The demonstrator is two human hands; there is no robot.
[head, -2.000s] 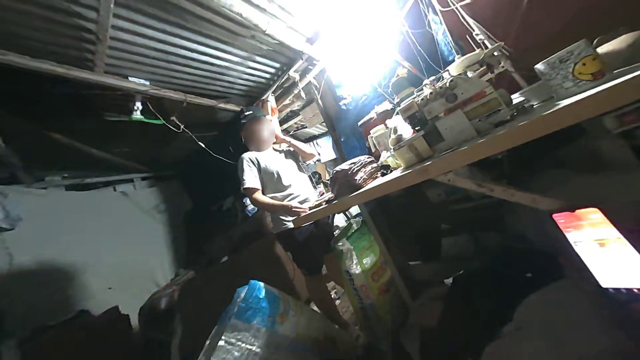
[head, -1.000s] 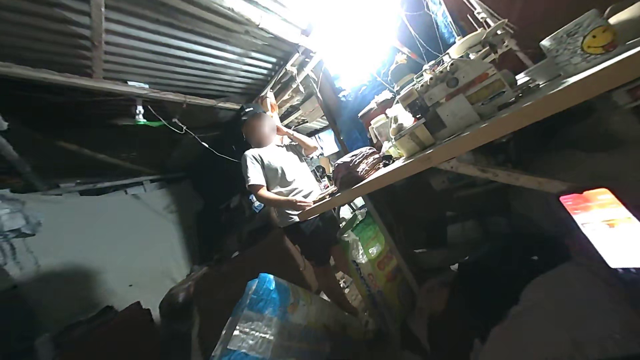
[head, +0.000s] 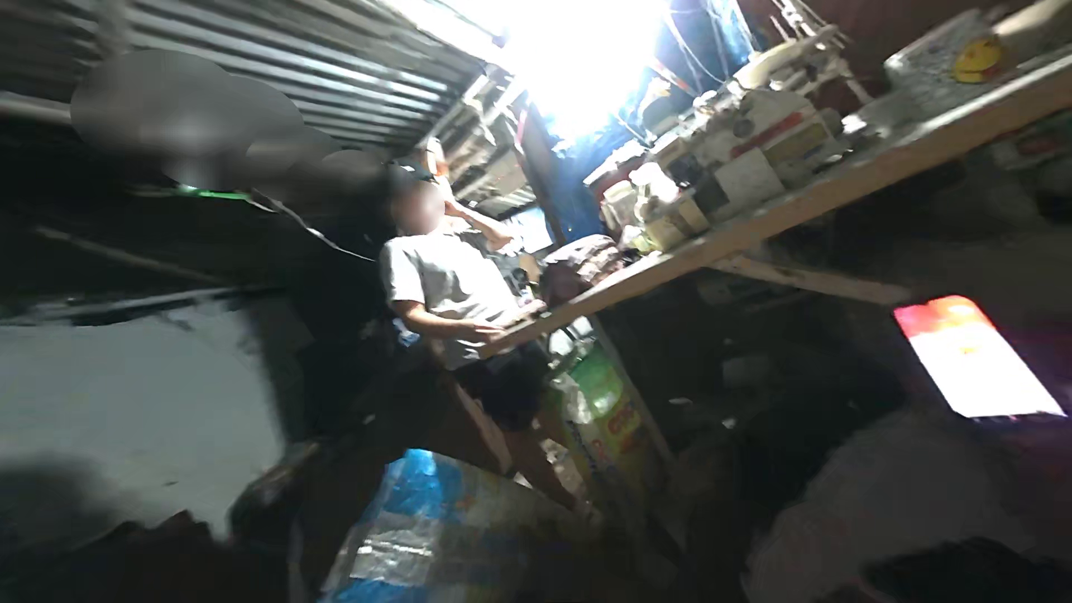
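A lit smartphone (head: 978,358) shows at the right edge, its screen bright white and red; what holds it is lost in the dark. Neither my left hand nor my right hand can be made out. Another person (head: 452,285) in a light T-shirt and dark shorts stands at the far end of a wooden workbench (head: 796,197), one hand on its edge and the other raised beside the head. A sewing machine (head: 762,126) stands on the bench, with small containers (head: 674,222) beside it and a dark bundle (head: 578,268) nearer the person.
A patterned container with a yellow smiley face (head: 946,63) sits on the bench at the upper right. A green printed sack (head: 607,402) stands below the bench. A blue and clear plastic-wrapped package (head: 410,536) lies in front. A bright lamp (head: 586,50) glares overhead under corrugated roofing (head: 293,75).
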